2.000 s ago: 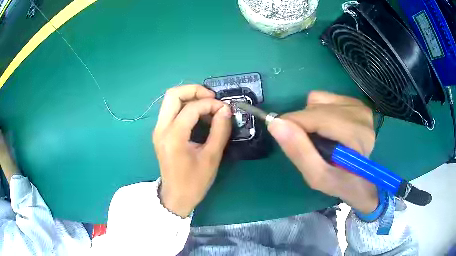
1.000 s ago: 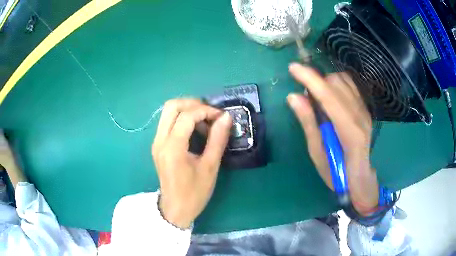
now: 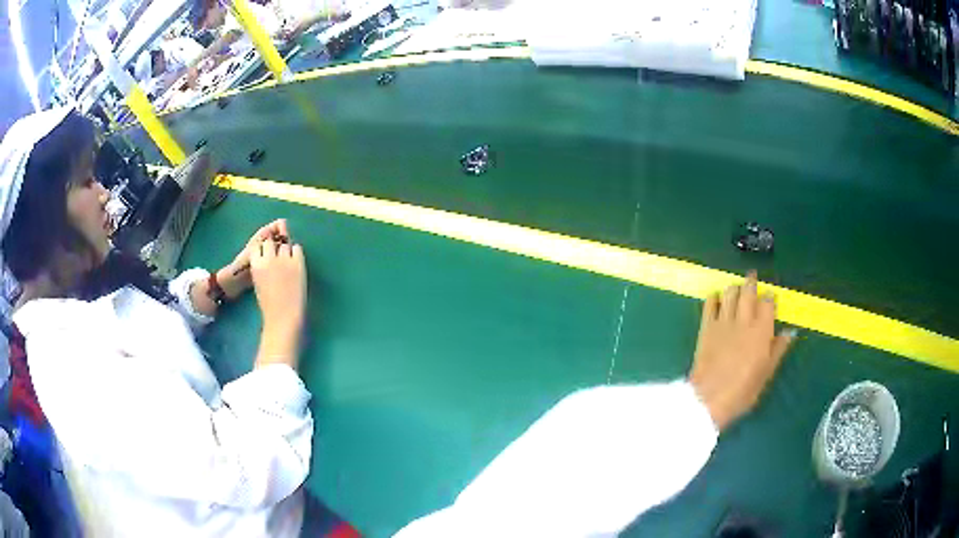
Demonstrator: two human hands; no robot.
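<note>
My left hand reaches palm down over the yellow strip, its fingers a little apart and nothing held. A small dark watch unit lies on the dark green belt just beyond my fingertips, not touched. A whitish cup of silvery shavings stands on the green bench at the lower right. A thin metal rod, apparently the soldering iron's tip, shows just below the cup. My right hand is out of the picture. A small dark shape is cut off at the bottom edge.
A person in a white coat sits at the left, hands over the bench. More dark units lie along the belt. A white box-like object stands at the belt's far side. Part of the dark fan shows at lower right.
The view has swung left and up to the belt. My left hand has left the watch in the fixture and is stretched out over the strip. My right hand has gone out of view.
</note>
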